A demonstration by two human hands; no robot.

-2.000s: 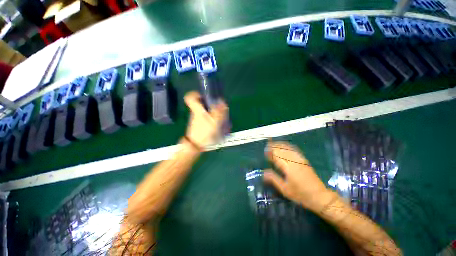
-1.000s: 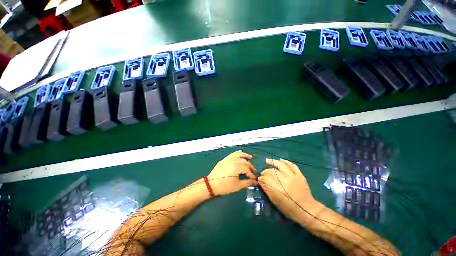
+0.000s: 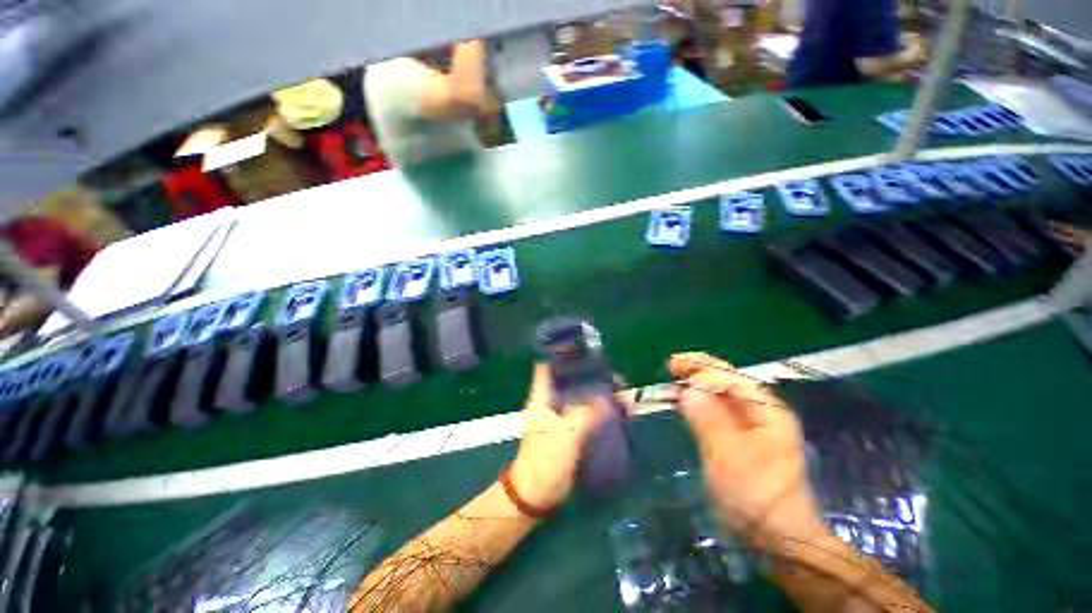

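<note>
My left hand (image 3: pixel 553 445) holds a dark grey housing (image 3: pixel 589 401) upright, its window end at the top. My right hand (image 3: pixel 748 449) is just to the right of it, blurred, with a small dark piece (image 3: pixel 656 394) pinched at the fingertips, apart from the housing's window. The glossy working sheet (image 3: pixel 671 545) lies on the green surface below my hands, partly hidden by my right hand.
Dark housings (image 3: pixel 347 350) and blue frames (image 3: pixel 363 286) stand in a row at left; more housings (image 3: pixel 838 278) lie at right. Glossy sheets (image 3: pixel 258 563) lie lower left and dark sheets (image 3: pixel 880 479) right. People (image 3: pixel 425 102) are across the bench.
My left hand has taken hold of a housing and raised it. My right hand has moved right and up from the working sheet with a small piece. The view has tilted up.
</note>
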